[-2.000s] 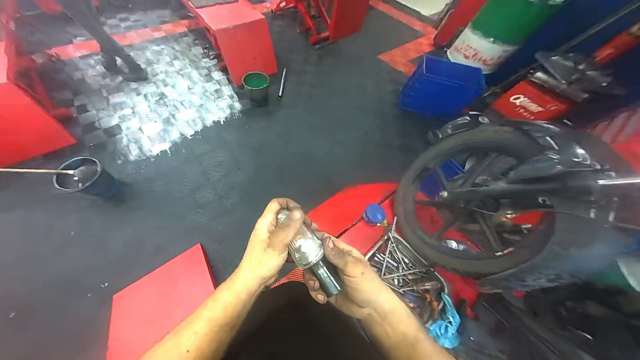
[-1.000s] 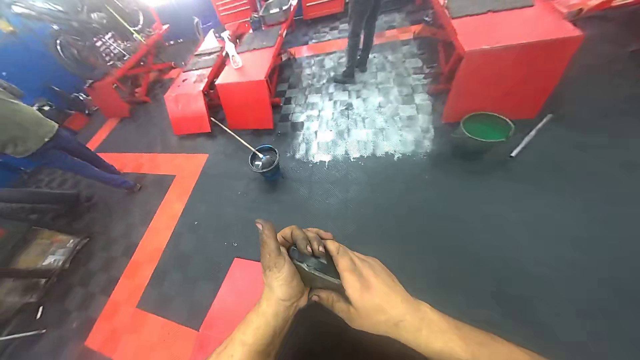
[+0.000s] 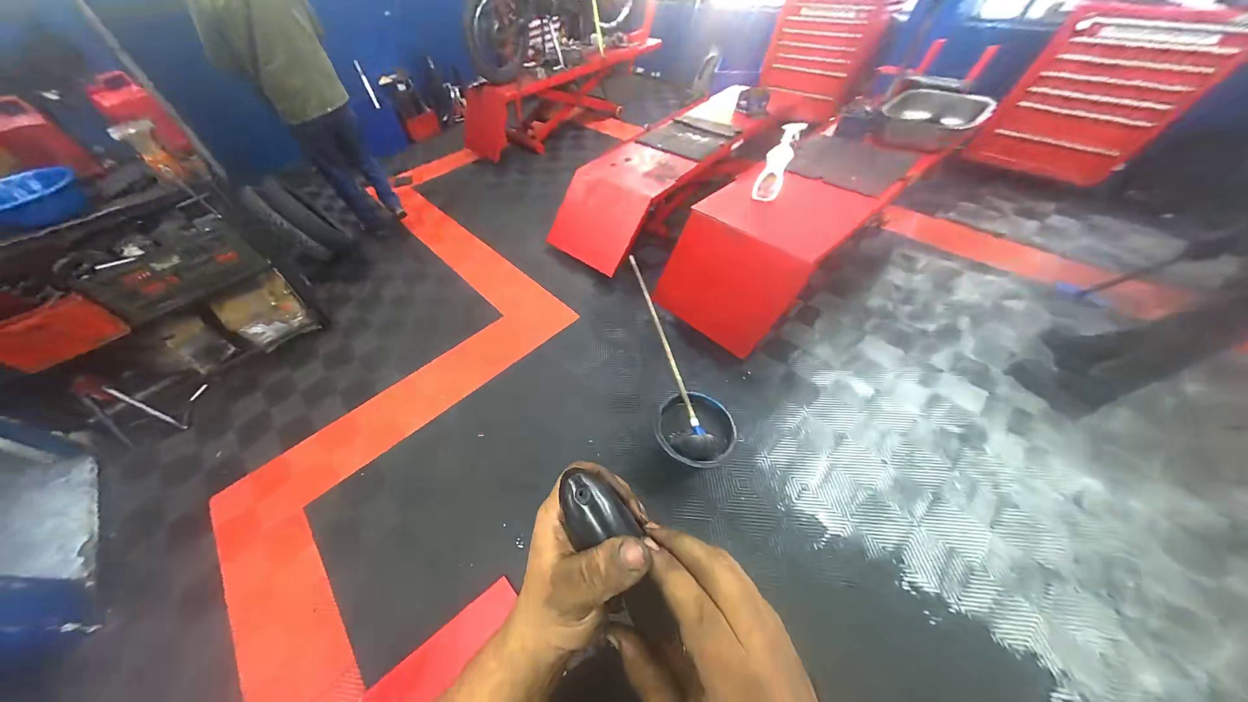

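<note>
A dark, rounded metal part (image 3: pixel 597 509) with a small hole near its tip is held between my two hands, low in the middle of the head view. My left hand (image 3: pixel 585 575) wraps around it from the left, its thumb lying across the near side. From the right, my right hand (image 3: pixel 707 609) closes on the lower portion, its fingers meeting the left hand's. Both hands are smudged with dark grime. The lower end of the part is hidden by the fingers and by shadow.
A bucket (image 3: pixel 731 444) with a long-handled brush (image 3: pixel 666 341) stands ahead on the floor. Wet, foamy tiles (image 3: pixel 907 439) spread to the right. Beyond are red ramps (image 3: pixel 741 253), a spray bottle (image 3: pixel 776 166) and red tool cabinets (image 3: pixel 1111 88). A cluttered bench (image 3: pixel 166 273) and a person (image 3: pixel 292 88) are at left.
The view has swung far to the left, away from the motorcycle wheel and tool tray. The part was upright with a pale upper section two seconds ago; now its dark rounded end shows. Both hands have shifted around it.
</note>
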